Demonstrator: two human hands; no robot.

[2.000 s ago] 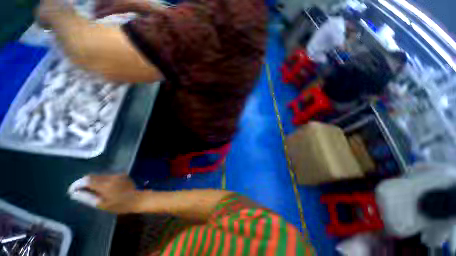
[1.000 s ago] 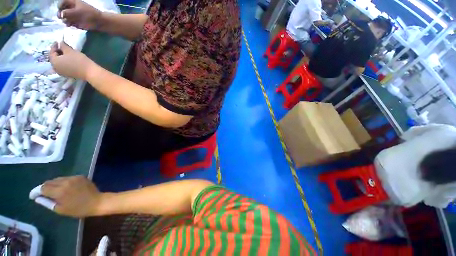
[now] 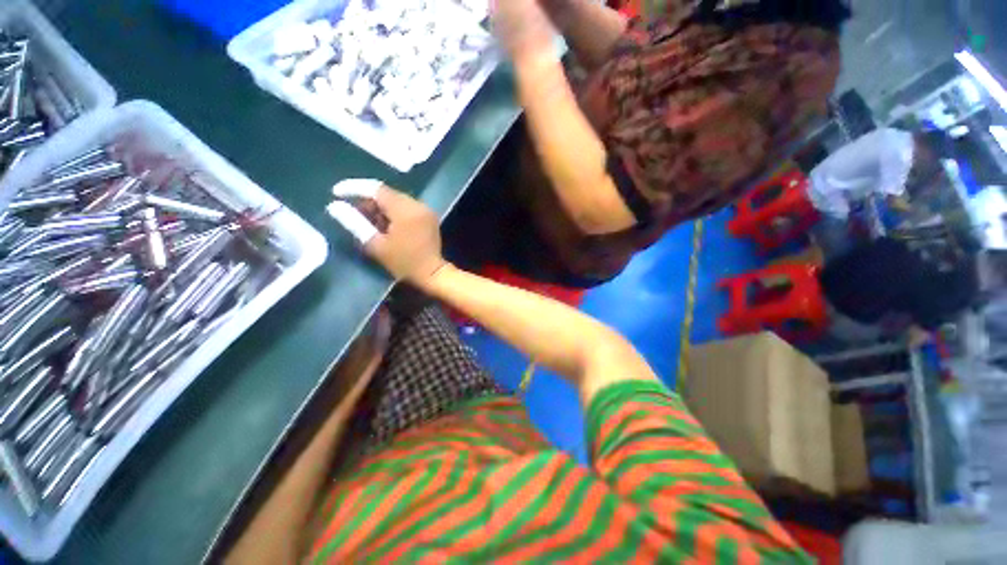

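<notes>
My right hand (image 3: 404,234) is at the bench edge, with white cots on two fingers. The covered tips are a little apart and no part shows between them. My left forearm (image 3: 304,475) runs up from the bottom edge beside the bench. Its hand is dark and mostly hidden near my lap, so its grip cannot be told. A white tray (image 3: 304,237) at left holds a heap of shiny silver metal tubes (image 3: 105,342), several with thin rods.
Another white tray (image 3: 83,83) at top left holds metal parts. A neighbour's tray (image 3: 265,72) holds white-bodied parts, beside a blue tray (image 3: 226,13). The neighbour's arm (image 3: 569,144) reaches over it. Red stools (image 3: 778,298) and a carton (image 3: 762,408) stand on the right.
The view has swung left, so the metal-tube tray now shows largely. The neighbour and white-part tray have shifted right in the picture. My left forearm has come into view; its white-covered fingertip no longer shows.
</notes>
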